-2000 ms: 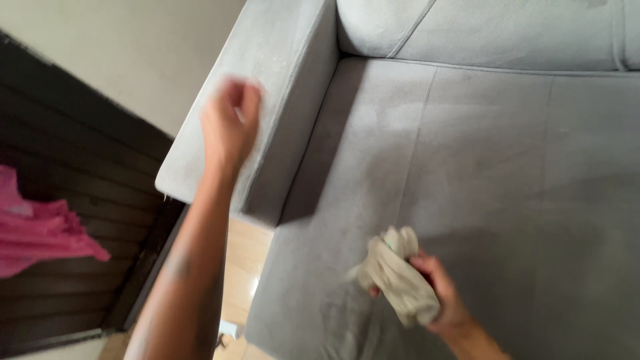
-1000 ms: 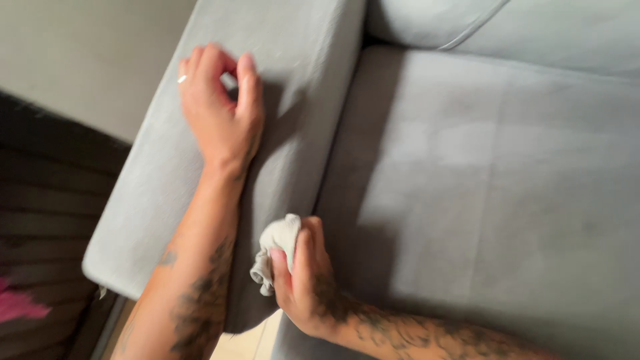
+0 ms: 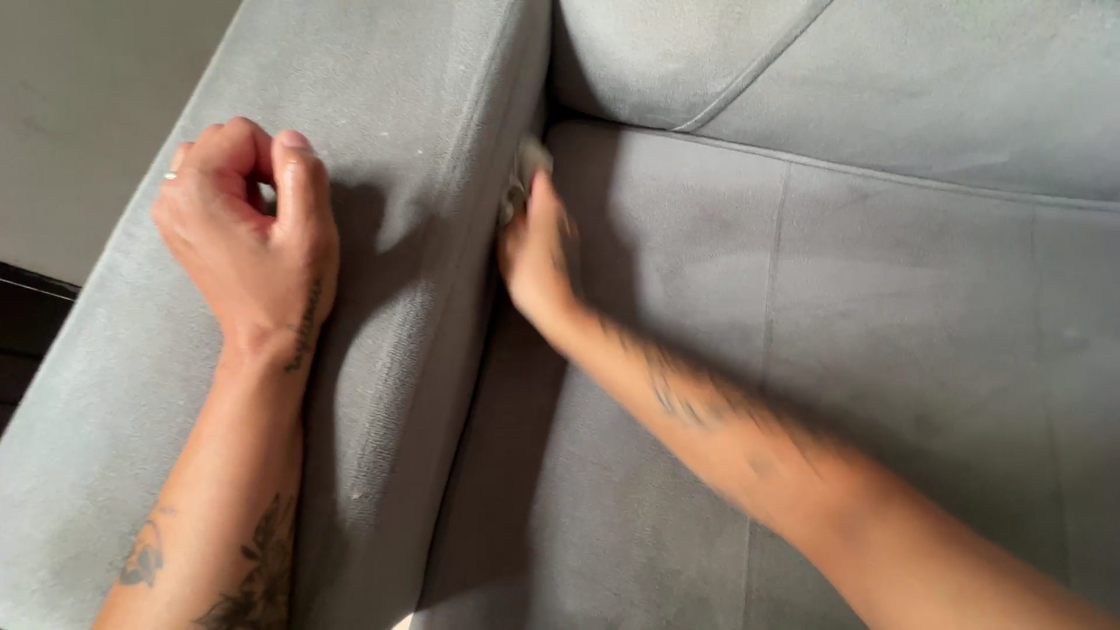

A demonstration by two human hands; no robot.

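Observation:
My left hand (image 3: 249, 197), a ring on one finger, is over the top of the grey sofa armrest (image 3: 394, 96), its fingers curled with nothing seen in them. My right hand (image 3: 540, 241) grips a pale cloth (image 3: 516, 197) against the inner side of the armrest, near the corner where seat and backrest meet. Most of the cloth is hidden by the hand, which is blurred. Beneath the right forearm lies the grey seat cushion (image 3: 682, 236), crossed by stitched seams.
The sofa's backrest cushion (image 3: 919, 79) rises behind the seat. A plain wall (image 3: 96, 105) stands beyond the armrest at the upper left, with a dark surface (image 3: 31, 319) below it.
My right hand has moved with the cloth from over the seat to the front part of the armrest's inner side, then farther back along it. My left hand stays over the armrest.

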